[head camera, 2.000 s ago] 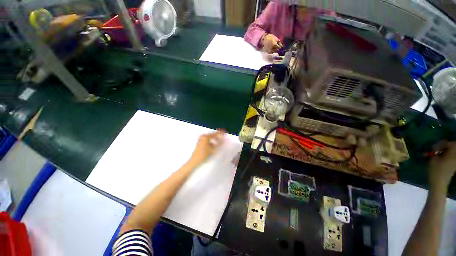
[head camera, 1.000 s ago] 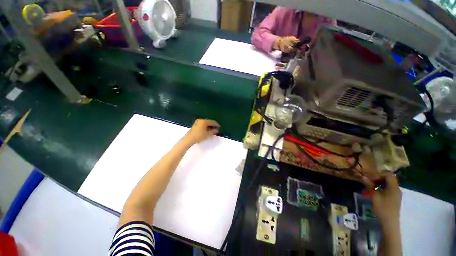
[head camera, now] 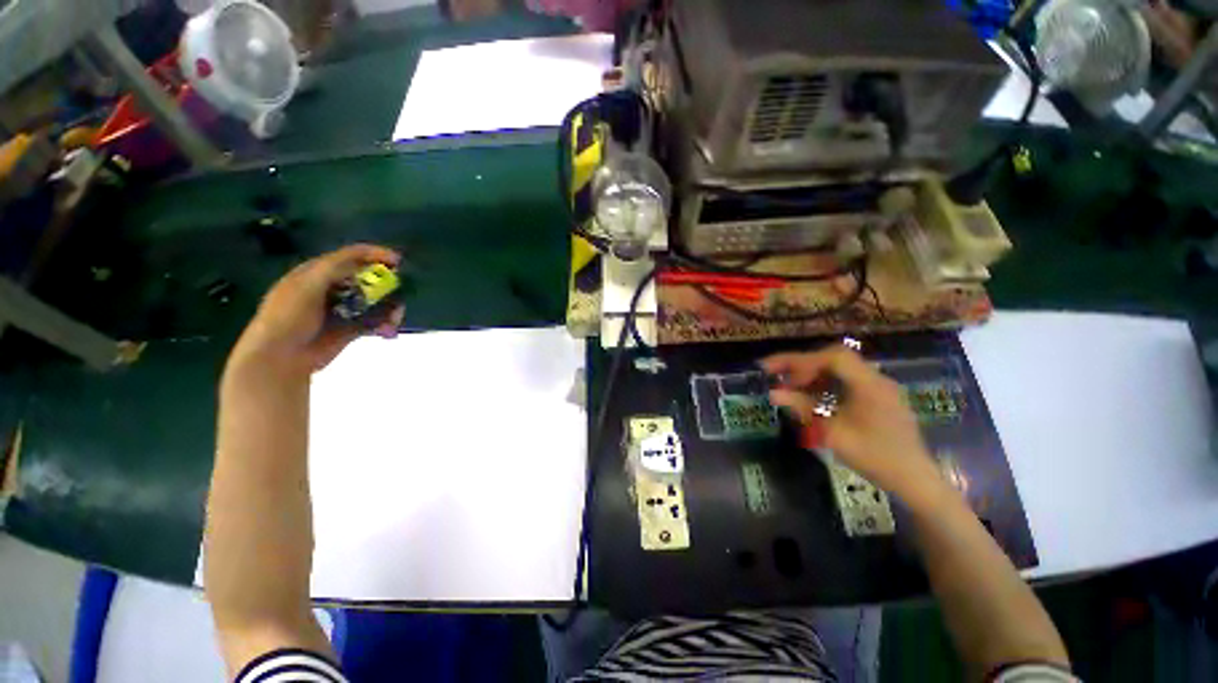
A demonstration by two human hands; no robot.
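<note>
My left hand (head camera: 314,314) is raised at the back left edge of the left white sheet. It holds an adapter PCB assembly (head camera: 370,290), a small dark piece with a yellow part on top. My right hand (head camera: 848,411) is over the black test panel (head camera: 708,560). It holds a small red-handled tool (head camera: 814,432), partly hidden by the fingers. On the panel stand the left socket strip (head camera: 661,514), with a white plug adapter (head camera: 656,455), and the right socket strip (head camera: 862,500), whose upper part is hidden by my right hand.
White sheets lie left (head camera: 448,467) and right (head camera: 1095,427) of the panel. Behind it are a glass bulb (head camera: 628,203), grey instruments (head camera: 828,100), red leads (head camera: 721,283) and a cream extension socket (head camera: 959,238). A black cable (head camera: 601,467) runs along the panel's left edge.
The view has turned and shifted. My left hand has risen and now shows the piece with the yellow part. My right hand has moved left over the panel with the red-handled tool.
</note>
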